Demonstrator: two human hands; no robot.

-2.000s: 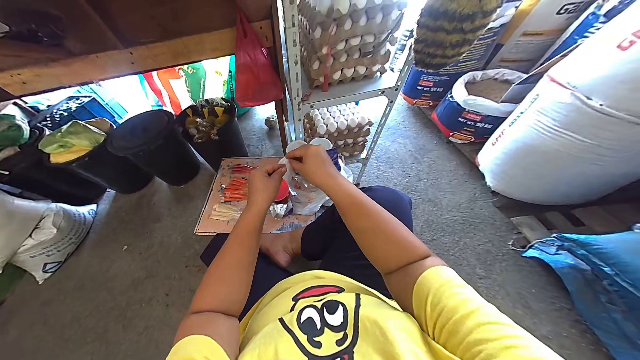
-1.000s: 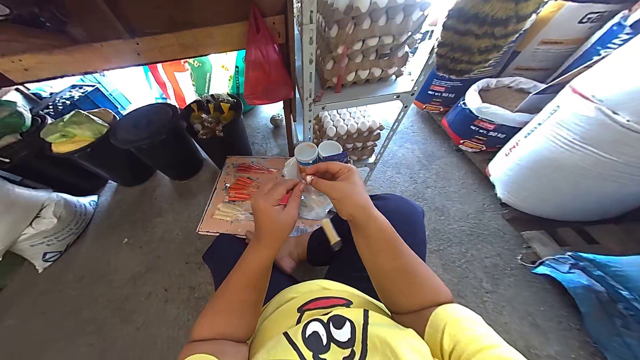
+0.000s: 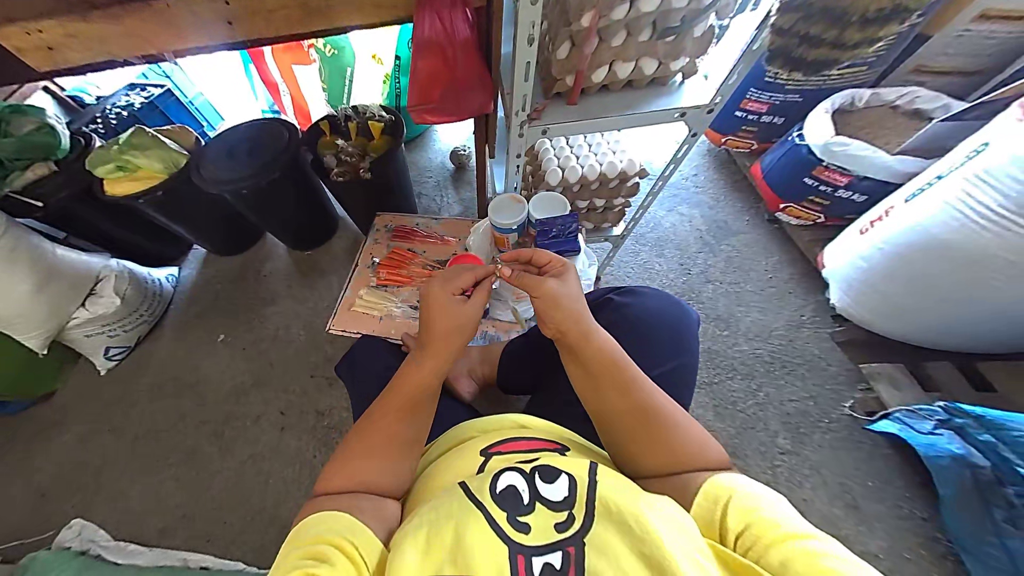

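My left hand [image 3: 454, 308] and my right hand [image 3: 548, 290] meet fingertip to fingertip above a flat board [image 3: 352, 308]. Pinched between them is the top of a small clear plastic packet [image 3: 512, 304] that hangs below; its contents are hard to tell. Bundles of orange-red packets [image 3: 404, 268], dark red packets [image 3: 420, 234] and cream-coloured packets [image 3: 386, 302] lie on the board, left of my hands. A round red lid or tub [image 3: 465, 261] shows just behind my left hand. Two white tubs [image 3: 508, 212] and a dark blue pack [image 3: 558, 234] stand beyond my right hand.
A metal shelf [image 3: 616, 108] with egg trays [image 3: 588, 164] rises ahead. Black bins [image 3: 268, 184] line the left, near white sacks [image 3: 120, 312]. On the right are an open feed sack [image 3: 848, 176], a large white sack [image 3: 944, 240], a wooden pallet [image 3: 928, 384] and blue sheeting [image 3: 952, 464].
A pale-ended strip that hung below my right hand a second ago now shows as a thin packet end. My hands remain together at the fingertips.
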